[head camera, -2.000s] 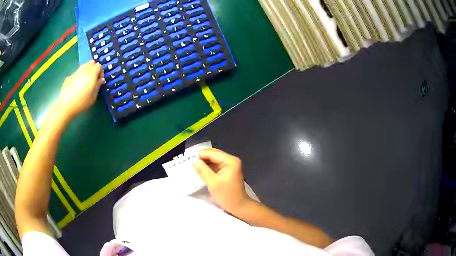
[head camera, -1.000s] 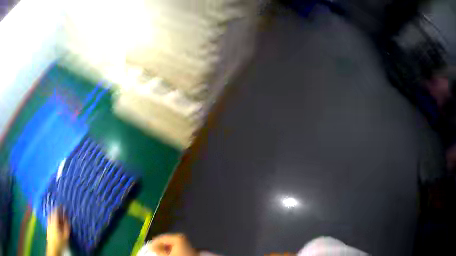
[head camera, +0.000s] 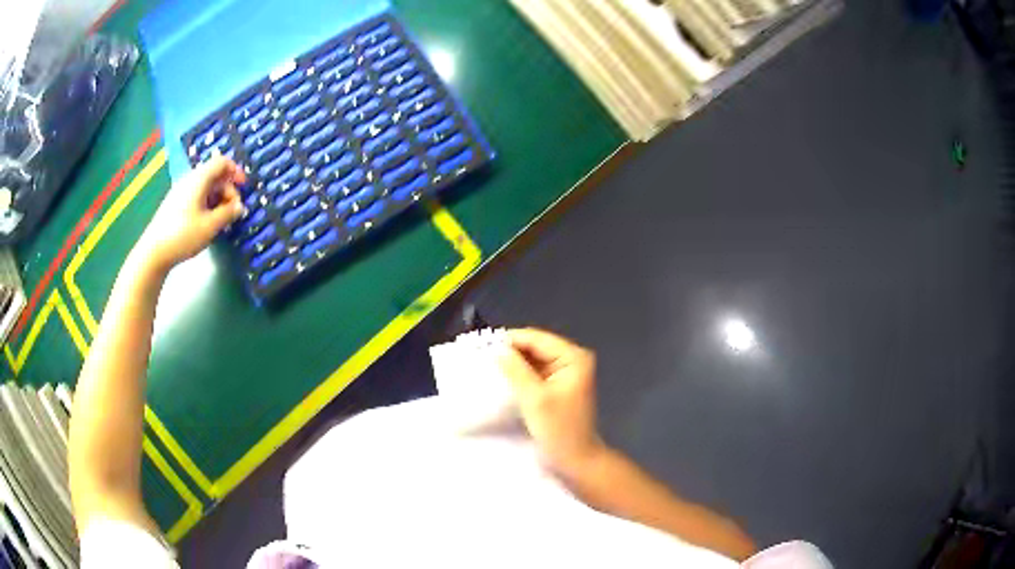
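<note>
A black foam insert tray (head camera: 343, 228) holds blue parts (head camera: 365, 128) in rows and columns, many with small pale dots. Its blue cover (head camera: 239, 56) lies open behind it, and a white header label (head camera: 283, 69) sits at the top edge. My left hand (head camera: 212, 206) is over the tray's left column, thumb and forefinger curled close together; whether a label is between them is too small to tell. My right hand (head camera: 554, 383) pinches a white label sheet (head camera: 473, 372) in front of my body, past the bench edge.
Stacked pale trays (head camera: 623, 78) stand at the bench's back right, and more (head camera: 39, 433) at the lower left. A clear plastic bag with dark contents (head camera: 67, 122) lies at the far left. Yellow tape (head camera: 345, 372) runs along the green bench's front edge. Grey floor (head camera: 801, 245) is at right.
The view swung to the right and came back. Compared with the first frame, my left hand has its finger and thumb more visible over the left column; my right hand still holds the sheet.
</note>
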